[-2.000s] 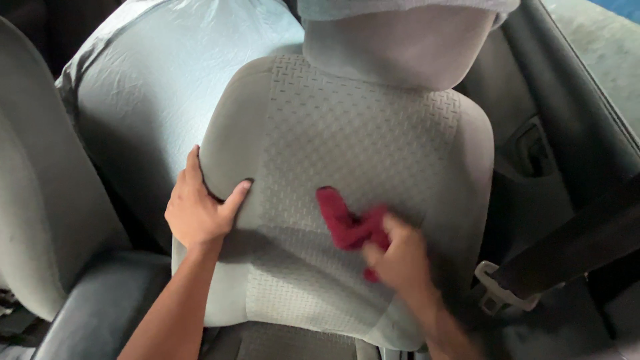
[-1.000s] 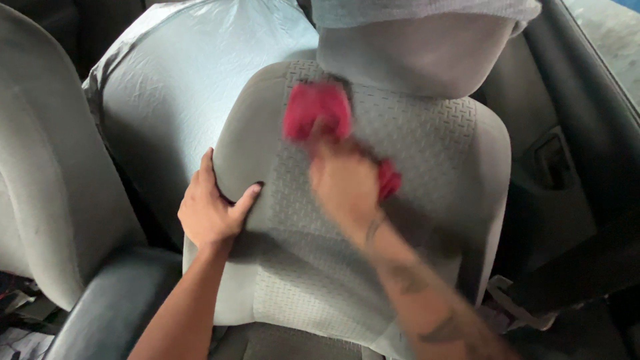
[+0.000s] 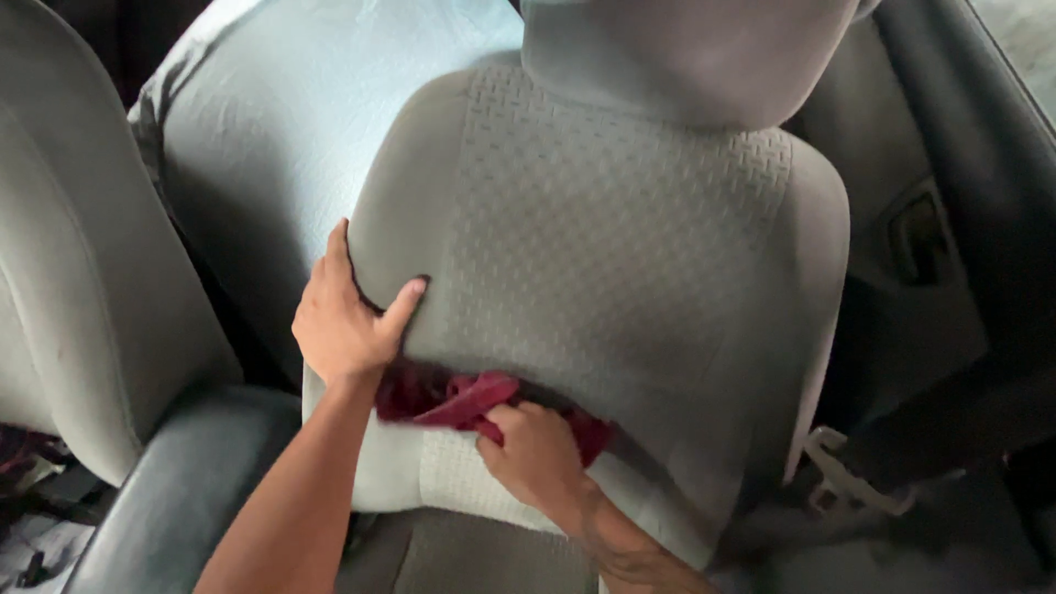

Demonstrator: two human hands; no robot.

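A grey fabric car seat backrest (image 3: 610, 247) fills the middle of the head view, with its headrest (image 3: 676, 58) above. My left hand (image 3: 351, 318) rests on the backrest's left side edge, thumb spread from the fingers and nothing held in it. Lower down, my right hand (image 3: 532, 454) is closed on a dark red cloth (image 3: 470, 400). The cloth lies bunched across the lower backrest, just below my left hand and close to my left wrist. Part of the cloth is hidden behind my right hand.
Another grey seat (image 3: 66, 214) stands at the left, beside a dark armrest (image 3: 206, 470). Behind the backrest is a large, light plastic-covered object (image 3: 280, 107). At the right are a dark seat belt (image 3: 932, 421) with a pale metal tongue (image 3: 858, 478) and the door's interior panel.
My right hand first moved with the red cloth up to the upper left of the backrest, then down to its lower part. My left hand has stayed on the side edge.
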